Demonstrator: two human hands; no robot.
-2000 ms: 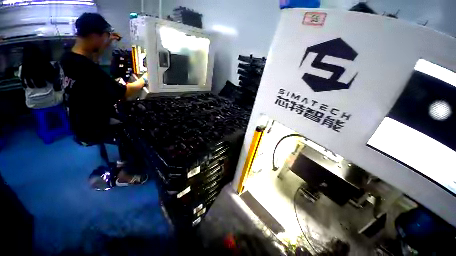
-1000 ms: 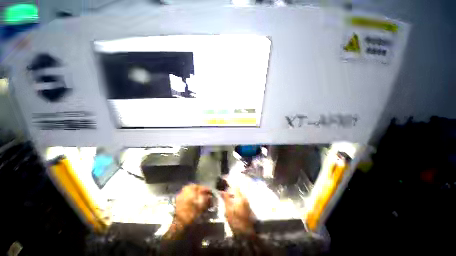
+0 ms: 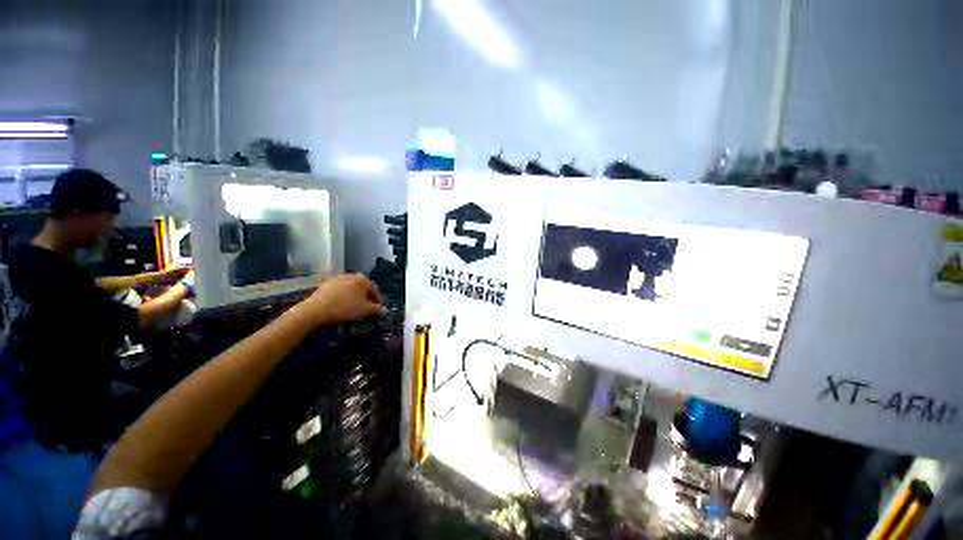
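My left hand (image 3: 346, 300) is stretched out over the stack of black trays (image 3: 354, 369) left of the machine, fingers pointing down at its top. Whether it holds a small part cannot be seen. My right hand cannot be made out; the lower part of the machine opening is blurred. The white machine (image 3: 465, 188) stands in front of me with its lit opening. Its touchscreen (image 3: 729, 283) shows a black image area with a bright round spot. A dark box unit (image 3: 536, 396) and a blue round part (image 3: 711, 430) are inside.
Yellow-orange sensor bars (image 3: 421, 390) stand at both sides of the opening. A thin black cable (image 3: 472, 364) loops inside. A person in black (image 3: 79, 306) works at a similar machine (image 3: 211, 243) at the left. Small dark pieces (image 3: 628, 171) lie along the machine top.
One second ago both hands were inside the lit opening. Now my left hand is out over the tray stack, and the view has swung left. The person at the left is in view again.
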